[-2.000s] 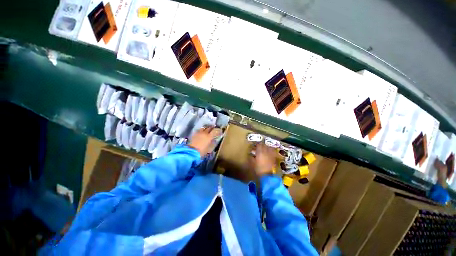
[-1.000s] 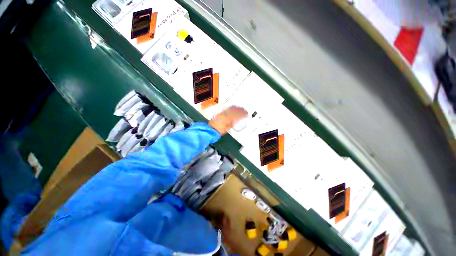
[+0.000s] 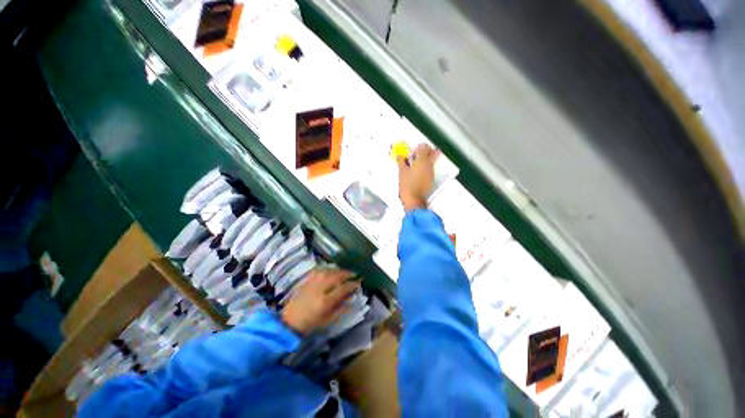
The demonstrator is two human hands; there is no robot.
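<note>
My right hand [image 3: 418,173] is over an open white retail box [image 3: 335,200], its fingers around a yellow charger plug [image 3: 400,150] at the box's far end. The box's clear oval recess [image 3: 365,201] shows nearer to me. My left hand [image 3: 320,300] lies on the near end of rows of white-grey pouches [image 3: 237,233] with dark ends. Its fingertips touch the pouches; whether it grips one cannot be told.
Boxes with black-and-orange phone pictures [image 3: 318,139] alternate with open ones along the green belt. Another open box holds a yellow plug [image 3: 287,47]. A brown carton of pouches [image 3: 155,282] stands lower left. A brown carton [image 3: 372,371] is partly hidden between my arms. A grey metal edge [image 3: 506,188] runs beyond.
My left hand has moved back from the box row to the pouches. My right hand has come up from the small carton to the open box, where a yellow plug now shows.
</note>
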